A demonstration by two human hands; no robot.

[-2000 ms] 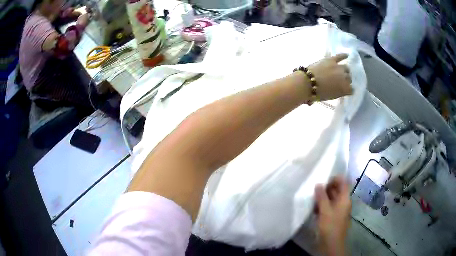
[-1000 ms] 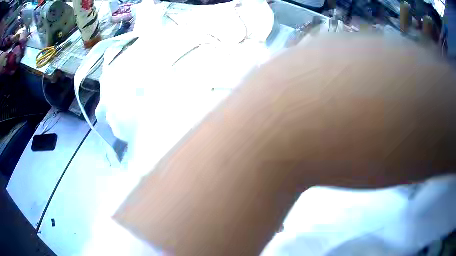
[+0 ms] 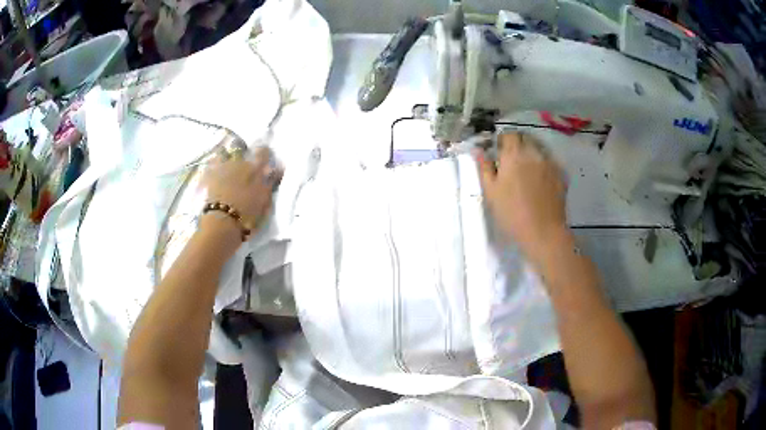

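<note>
The white garment (image 3: 420, 269) with dark double stitch lines lies across the machine table and hangs over its front edge. Its upper edge is beside the needle area of the white sewing machine (image 3: 638, 159). My left hand (image 3: 242, 185), with a beaded bracelet, has its fingers curled on the bunched cloth left of the needle. My right hand (image 3: 525, 180) holds the cloth's right edge close to the presser foot area. The fingertips of both hands are blurred. The needle and foot cannot be made out clearly.
A grey wrapped oblong (image 3: 393, 65) stands left of the machine head. Red-handled snips (image 3: 564, 123) lie behind my right hand. A control panel (image 3: 659, 40) is at the back right, with stacked dark cloth (image 3: 747, 176) beyond. A small black object (image 3: 54, 378) lies on the left side table.
The view has swung right to the machine. My left arm no longer crosses the view. Both hands are now at the garment, which has moved towards the needle area.
</note>
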